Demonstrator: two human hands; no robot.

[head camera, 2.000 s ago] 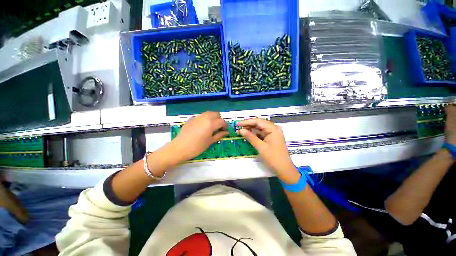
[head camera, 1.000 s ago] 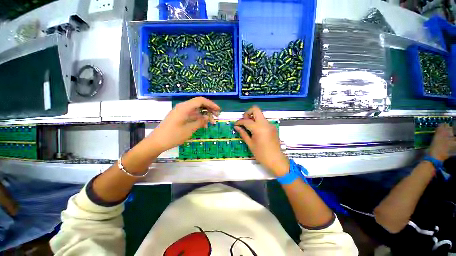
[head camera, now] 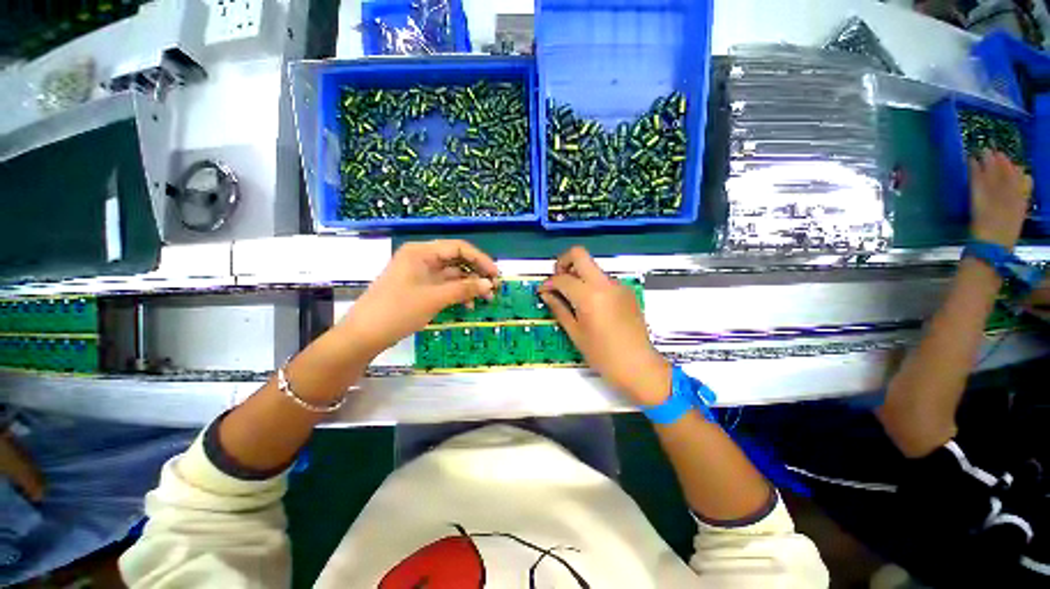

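Note:
The green PCB panel [head camera: 501, 343] lies on the conveyor in front of me, with rows of small parts and a yellowish line along its middle. My left hand [head camera: 432, 285] is over its upper left part, fingers curled, with small dark parts, apparently capacitors, between the fingers. My right hand [head camera: 601, 316] is over its right part, thumb and index fingertip together close above the board; any part between them is too small to tell. Many dark capacitors with yellow-green stripes lie in the left blue bin [head camera: 424, 219] and the right blue bin [head camera: 616, 58] behind the conveyor.
Conveyor rails [head camera: 806, 334] run left and right. A silvery ribbed stack [head camera: 806, 150] lies right of the bins. A handwheel [head camera: 207, 196] and more green boards [head camera: 48, 334] are at left. At right, another person's hand [head camera: 999, 196] is at a blue bin.
My hands have moved apart from their near-touching position over the board. My left hand has since lowered slightly. The other person's hand at right has moved from the conveyor up to the bin.

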